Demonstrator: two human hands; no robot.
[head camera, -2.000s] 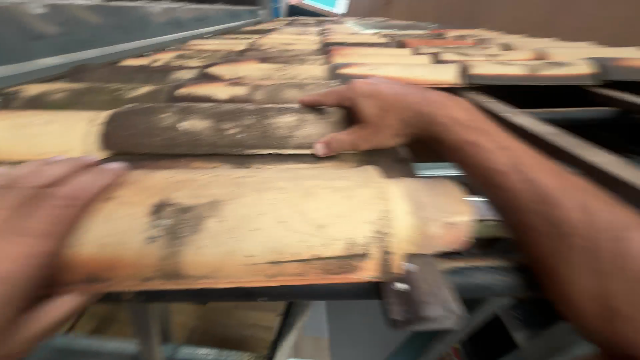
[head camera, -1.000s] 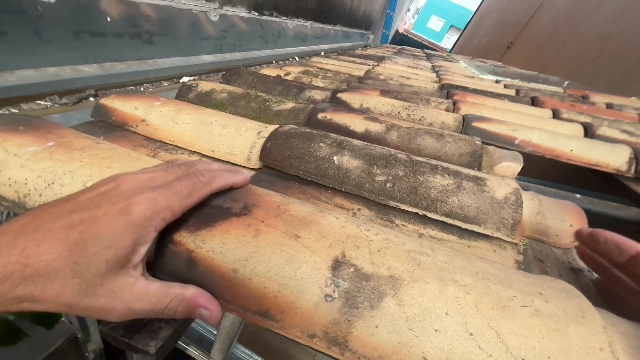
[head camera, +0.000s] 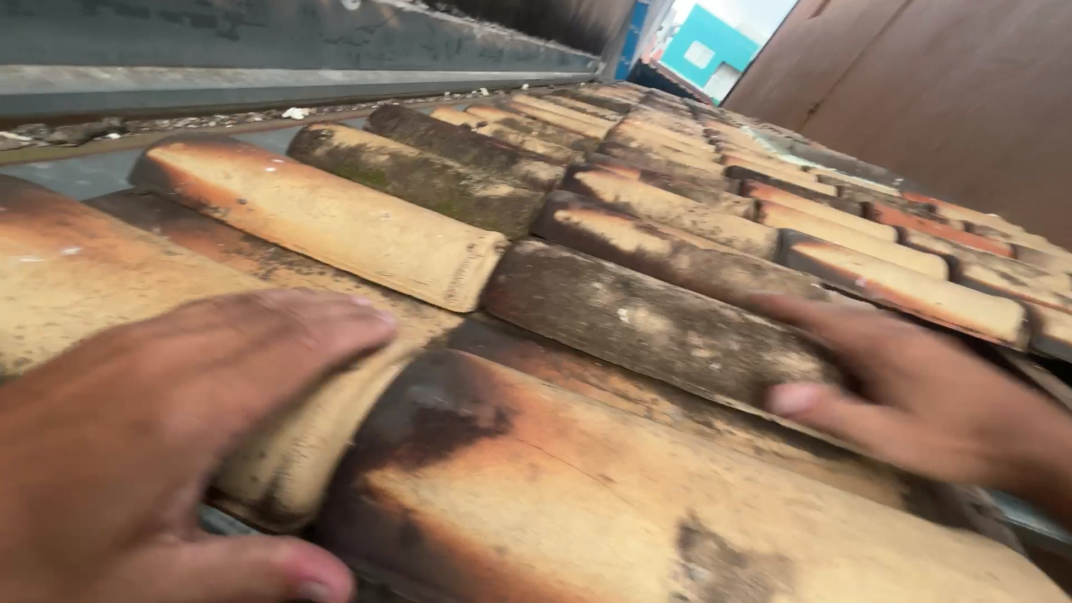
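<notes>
Curved clay roof tiles lie in overlapping rows. My left hand (head camera: 193, 435) rests with spread fingers over the lower end of a yellow-orange tile (head camera: 92, 276) at the left, beside the dark, scorched end of a large front tile (head camera: 603, 502). Blurred, my right hand (head camera: 904, 385) lies across the right part of a dark, weathered tile (head camera: 653, 318), thumb on its near side and fingers on its far side. Whether it grips the tile or only touches it cannot be told. Behind my left hand, a pale tile with an orange end (head camera: 327, 218) butts against the dark tile.
A grey metal beam (head camera: 293, 50) runs along the upper left, with debris (head camera: 293, 113) at its foot. A brown wall (head camera: 921, 100) rises at the upper right. More tile rows recede toward a turquoise building (head camera: 708, 50). A gap shows beneath the tiles at the right edge.
My right hand has moved from the right end of the dark tile onto its top. My left hand now lies over the neighbouring tile's end rather than on the front tile.
</notes>
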